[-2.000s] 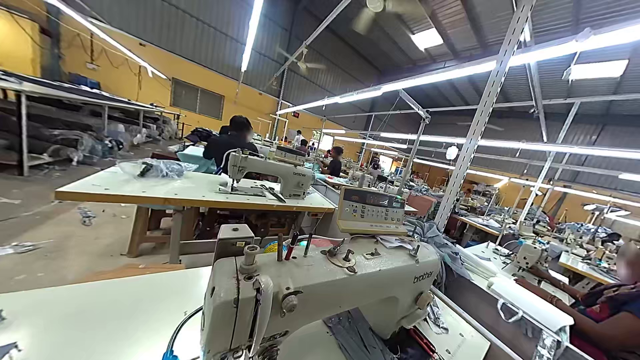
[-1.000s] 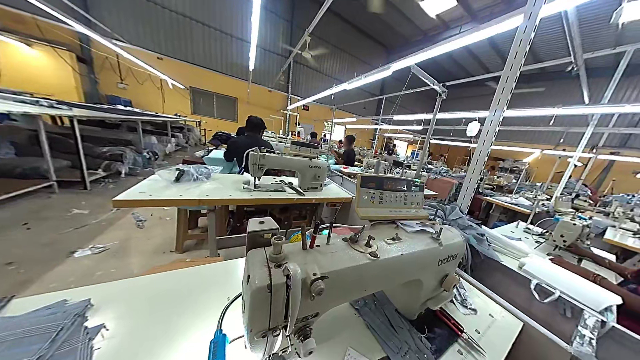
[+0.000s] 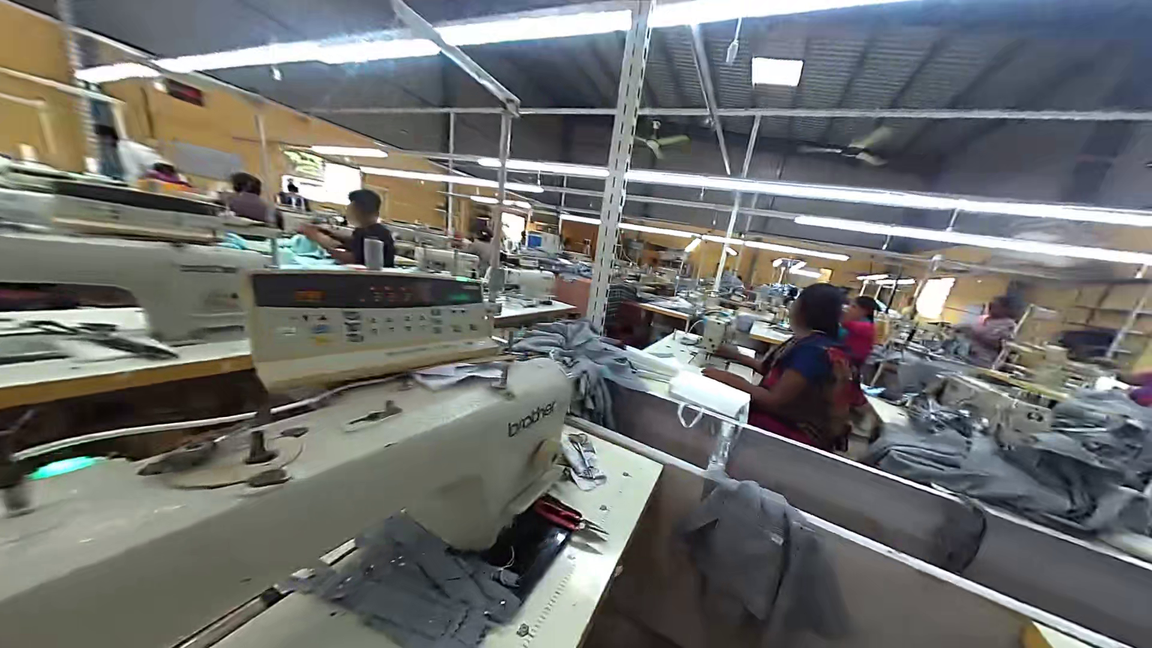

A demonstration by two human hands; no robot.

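Note:
Neither my left hand nor my right hand is in view, so what they hold cannot be seen. A white Brother sewing machine [image 3: 432,450] fills the lower left. Grey cut fabric pieces [image 3: 418,576] lie on the table beneath its arm. Right of them, a red-handled tool with metal tips [image 3: 560,513] rests at a dark recess near the machine's base. A small grey and white cloth piece [image 3: 583,459] lies behind that tool. The control panel [image 3: 373,319], with a lit display and buttons, stands behind the machine.
Grey garments [image 3: 585,355] are heaped behind the machine. Another grey cloth [image 3: 747,549] hangs over a rail beside the table. Across the partition, a person [image 3: 805,378] sits at a machine table. More grey cloth [image 3: 972,450] is piled at right. Another sewing machine [image 3: 117,279] stands at left.
The view has swung far to the right and nearer the machine. The stack of grey pieces seen on the table's left side a second ago is out of view.

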